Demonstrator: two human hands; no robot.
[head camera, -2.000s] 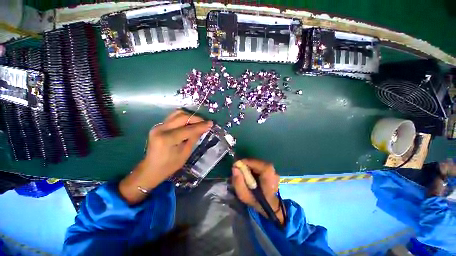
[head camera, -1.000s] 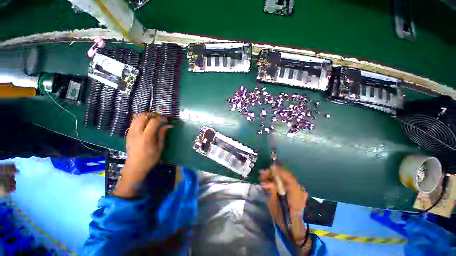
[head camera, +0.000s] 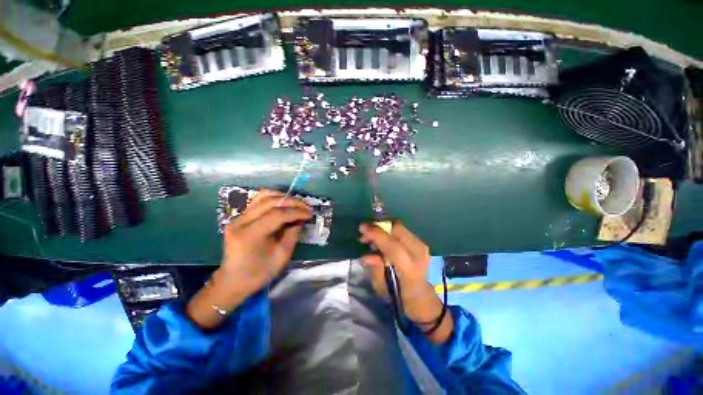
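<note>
A phone board assembly lies on the green bench in front of me, its middle covered by my left hand. My left hand holds a thin pale solder wire that points up and away. My right hand grips the soldering iron, with its metal tip pointing away from me, right of the board and apart from it. A loose heap of small pinkish-purple and silver components lies beyond both hands.
Board stacks line the bench's back edge. Dark ribbed rows stand at left with one board on top. A black fan, a pale cup and a tan block are at right. A dark rack shows below the bench edge.
My left hand has come from the ribbed rows to over the board, now with the wire visible. The iron remains in my right hand. The camera view has shifted.
</note>
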